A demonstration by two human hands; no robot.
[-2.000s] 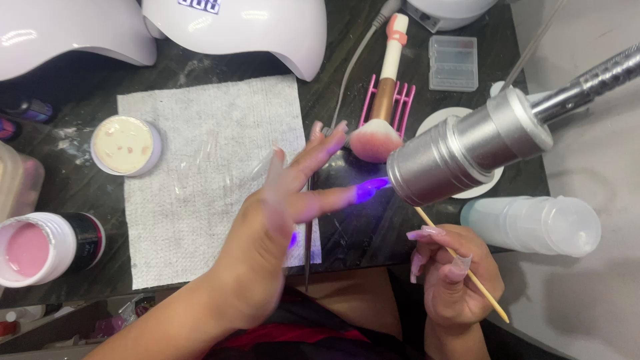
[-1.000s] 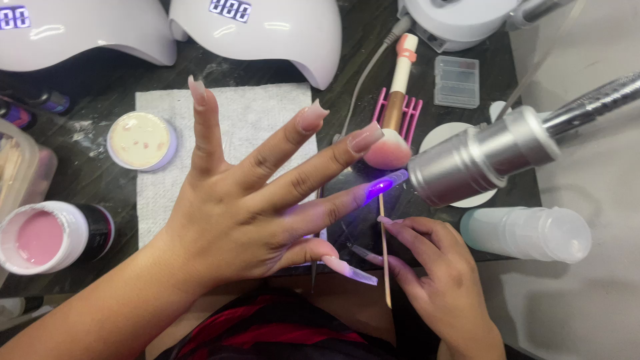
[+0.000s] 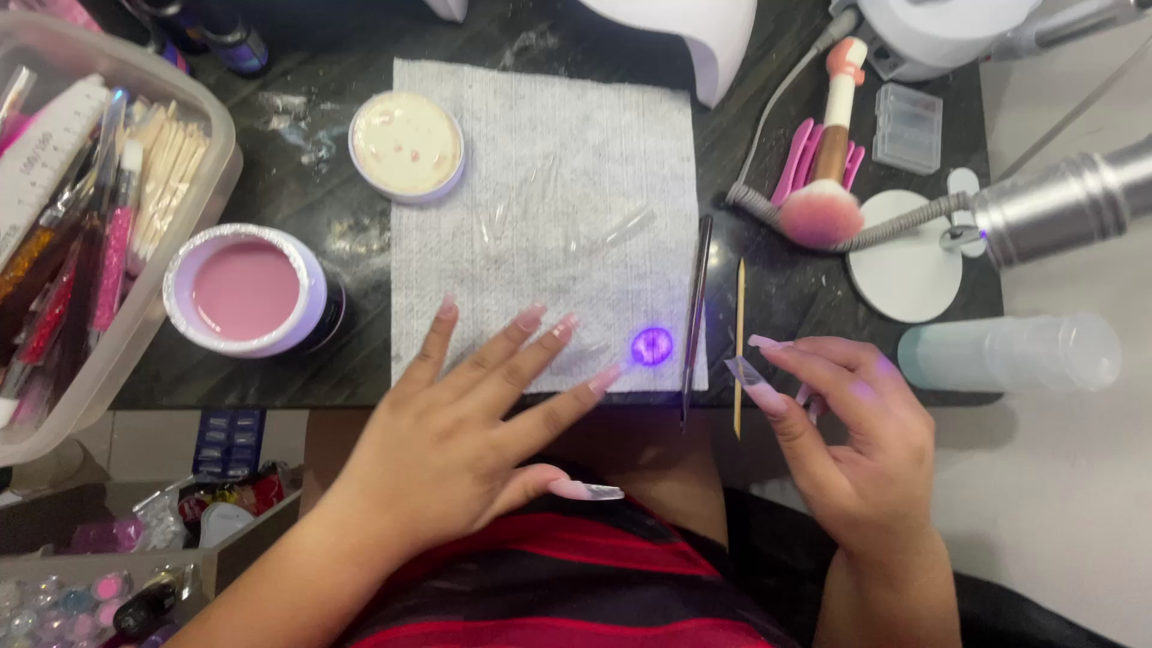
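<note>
My left hand (image 3: 450, 441) lies spread over the near edge of a white paper towel (image 3: 540, 117), palm down, holding nothing. Its index fingertip is beside a round purple light spot (image 3: 652, 346). Clear nail tips (image 3: 623, 229) lie on the towel. Dark tweezers (image 3: 697, 315) rest along the towel's right edge. My right hand (image 3: 859, 432) is just right of a thin wooden stick (image 3: 741, 297); the thumb's long clear nail overlaps it, and whether the fingers grip it is unclear. An open jar of pink gel (image 3: 247, 297) stands left of the towel, with a cream-coloured lid (image 3: 407, 144) on the towel's left edge.
At left is a plastic bin (image 3: 225, 135) of brushes, files and sticks. A silver lamp head (image 3: 1048, 216) hangs over a round white base (image 3: 904, 270) at right. Nearby are a pink-tipped brush (image 3: 821, 211), a clear box (image 3: 909, 128) and a translucent bottle (image 3: 1008, 353). An open drawer (image 3: 256, 531) is below left.
My left hand has moved away from the lamp head, down onto the towel's near edge. The wooden stick, between my right fingers before, is now left of that hand. The view has shifted.
</note>
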